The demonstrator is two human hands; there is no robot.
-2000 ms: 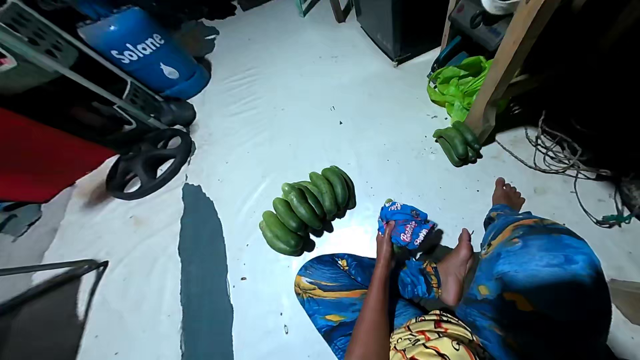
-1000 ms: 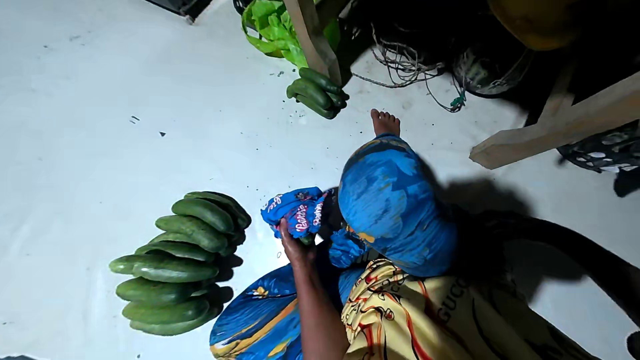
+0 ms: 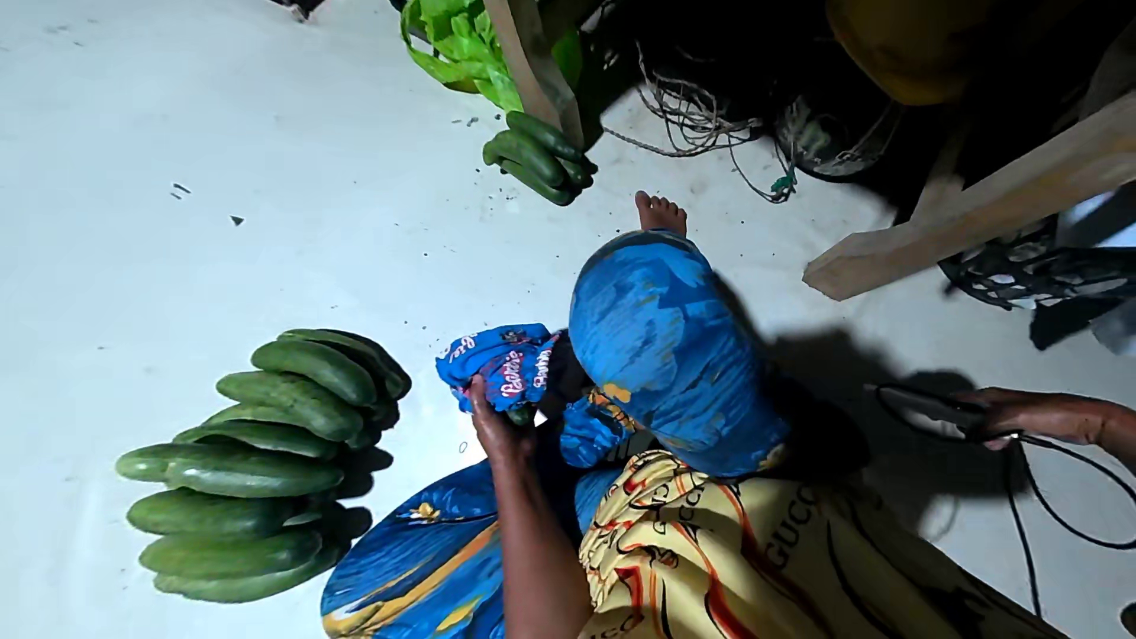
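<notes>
My left hand (image 3: 499,426) is closed around a blue printed cloth (image 3: 501,364); a bit of something green shows under the cloth beside the palm. Left of it, several green cucumbers (image 3: 248,470) lie piled in a curved row on the pale floor. A smaller group of cucumbers (image 3: 537,160) rests at the foot of a wooden post. At the right edge, my right hand (image 3: 1034,417) grips a dark flat object (image 3: 932,410) with a black cord attached, away from the cucumbers. What this object is cannot be told.
My bent knee in blue patterned fabric (image 3: 674,346) rises between the hands. Wooden post (image 3: 537,71) and green plastic bag (image 3: 466,49) stand at the top. Tangled cord (image 3: 683,115) lies right of them, and a wooden beam (image 3: 967,200) juts in from the right.
My right hand with the dark object and cord has come into view at the right. The left hand stays on the blue cloth. The view has swung right since the oldest frame.
</notes>
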